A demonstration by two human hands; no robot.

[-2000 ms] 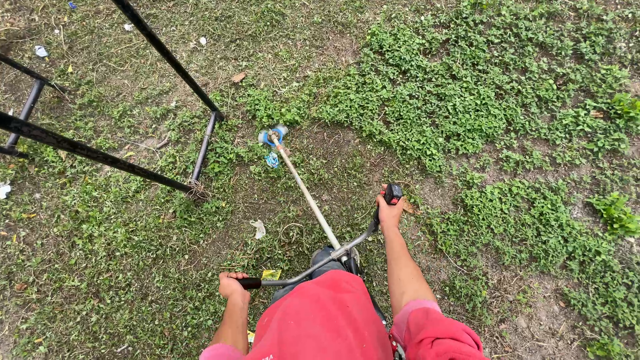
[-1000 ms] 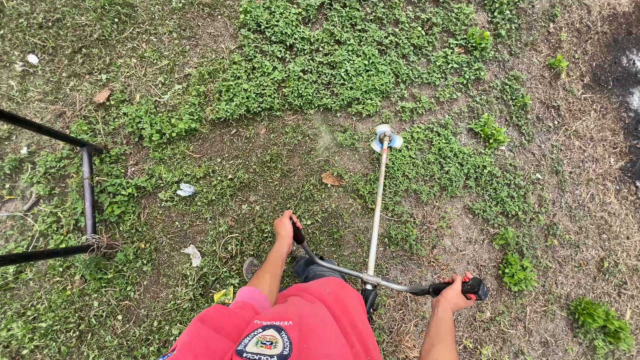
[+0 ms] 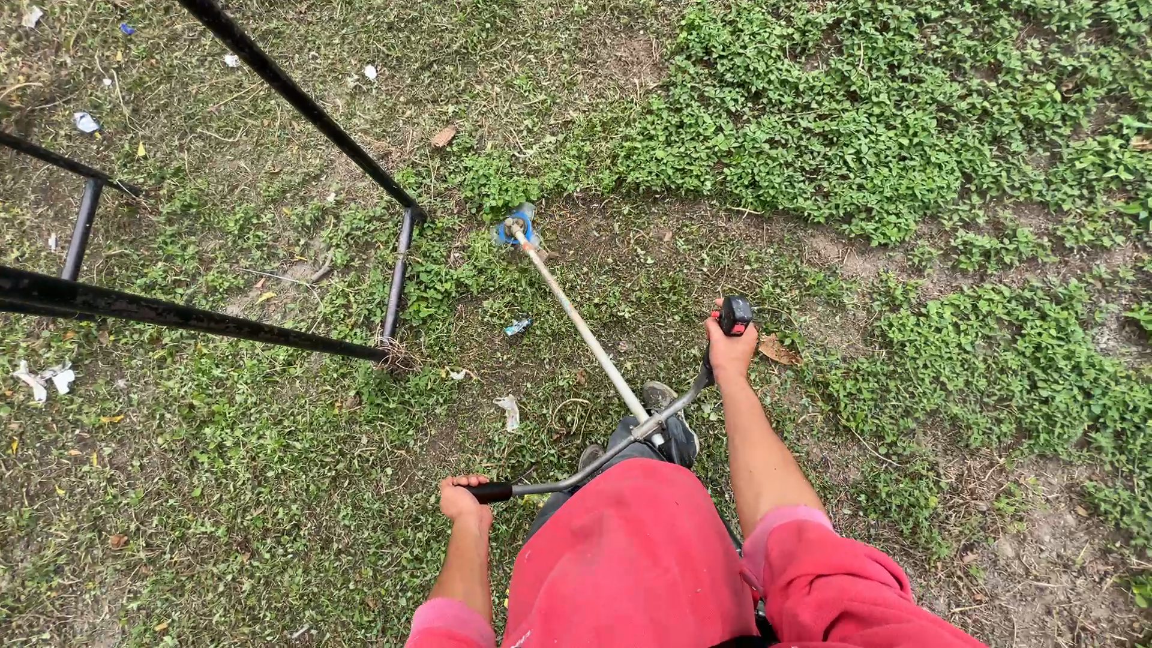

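A brush cutter (image 3: 589, 340) runs from my body up and to the left, its pale shaft crossed by a bent metal handlebar. My left hand (image 3: 465, 500) is closed round the black grip at the handlebar's left end. At the other end, my right hand (image 3: 731, 346) grips the black and red control handle (image 3: 735, 315). The cutting head (image 3: 516, 229), with a blue ring and a blurred pale disc about it, is low over the weeds, just right of a black metal frame. Part of the handlebar's middle lies over my dark trousers.
The black metal frame (image 3: 396, 279) stands at the left, its bars reaching over the ground. Dense green weeds (image 3: 837, 117) cover the upper right. A brown dry leaf (image 3: 778, 350) lies beside my right hand. Scraps of litter (image 3: 508, 412) are scattered on the ground.
The cutting head has swung left, from the weeds right of centre one second ago to beside the black frame. Both hands have stayed on the handlebar. The view has shifted left.
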